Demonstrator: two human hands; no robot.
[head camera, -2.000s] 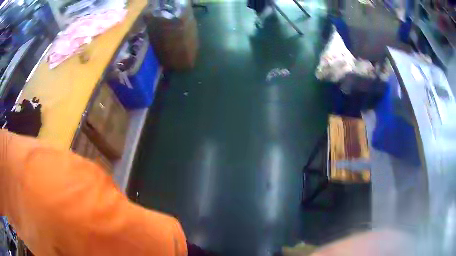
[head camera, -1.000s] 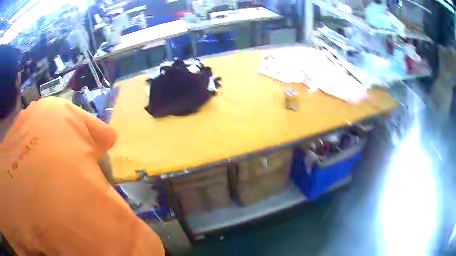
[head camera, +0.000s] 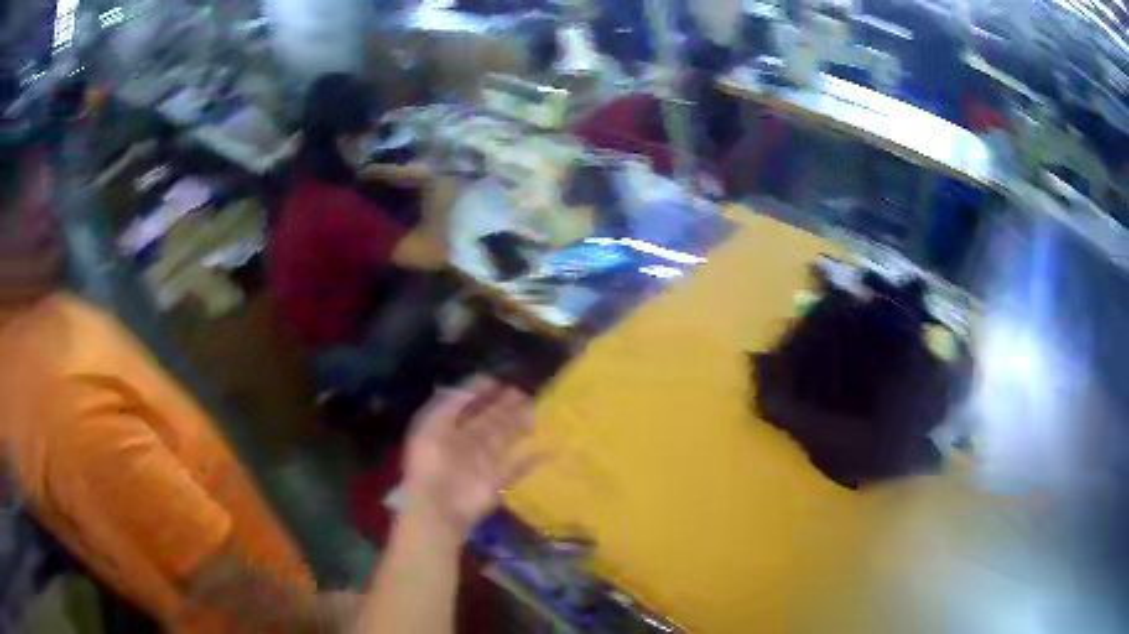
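Note:
My left hand (head camera: 468, 448) reaches up from the bottom edge, left of the middle, blurred. Its fingers look apart and nothing shows in it. It is over the near left edge of the large yellow table (head camera: 669, 434). A dark garment pile (head camera: 860, 372) lies on the table to the right of the hand, not touching it. My right hand is not in view.
A person in an orange shirt (head camera: 112, 434) stands close at the left. A seated person in a red shirt (head camera: 328, 254) is at a cluttered machine table, with a blue packet (head camera: 594, 259) on it. A white-topped table (head camera: 904, 124) is behind.
The view has swung left, so the dark pile is now at the right and the seated person shows. The pink and white pieces have left the view. My left hand has come in.

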